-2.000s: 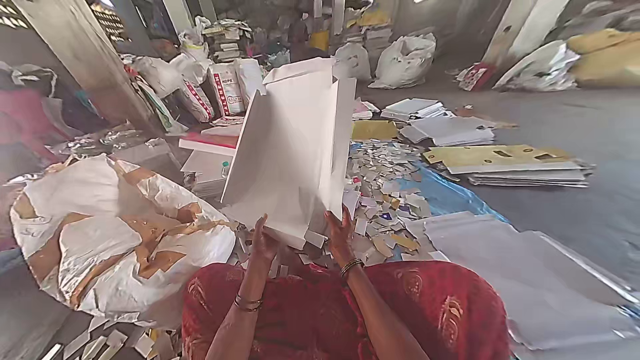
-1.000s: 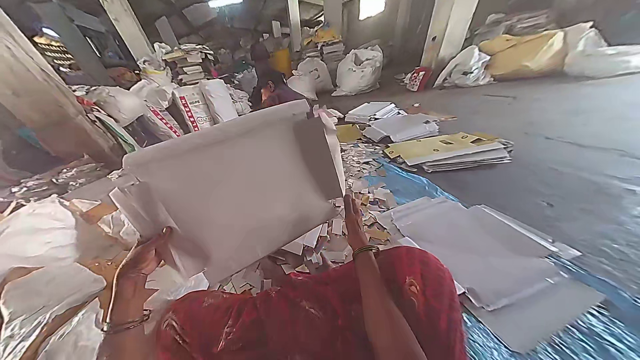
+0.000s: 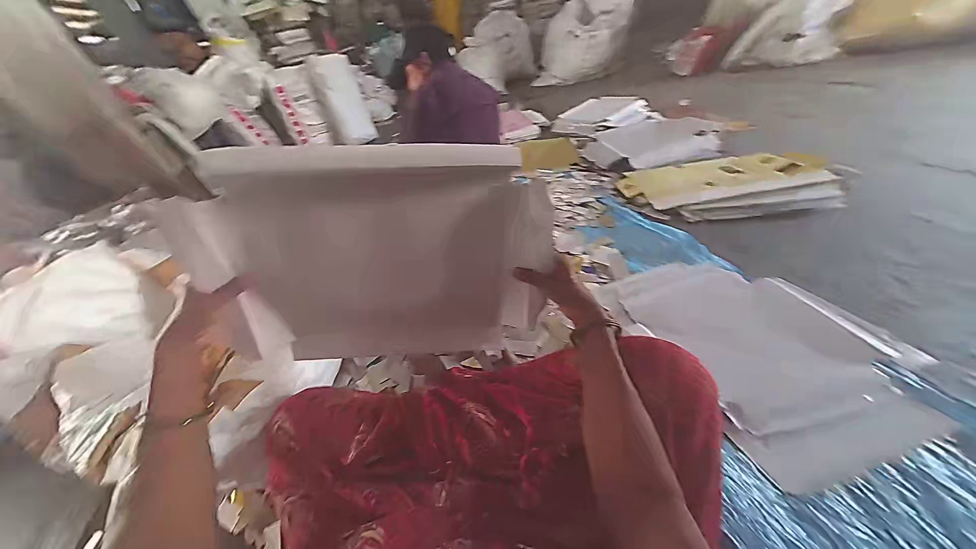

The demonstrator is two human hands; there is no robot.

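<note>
A wide, pale sheet of paper or thin card with folded side flaps (image 3: 381, 259) is held up above my lap. My left hand (image 3: 200, 324), blurred, grips its left flap. At the right edge my right hand (image 3: 560, 290) holds the other flap, thumb on the near face. Beneath and behind the sheet lie many small paper scraps (image 3: 389, 374). Flat pale sheets (image 3: 747, 343) lie in a pile to the right of my knee, partly over a blue plastic sheet (image 3: 823, 488).
Left of me is a white sack with brown patches (image 3: 84, 305). Beyond the scraps lie stacked yellow and white card (image 3: 732, 183) and more paper stacks (image 3: 648, 141). A person in purple (image 3: 457, 99) is behind the held sheet. Filled white sacks (image 3: 583, 38) stand farther back, a post (image 3: 91, 107) at left.
The held sheet has turned from upright and narrow to wide across, and my hands have moved apart to its two sides. The person in purple shows more plainly now.
</note>
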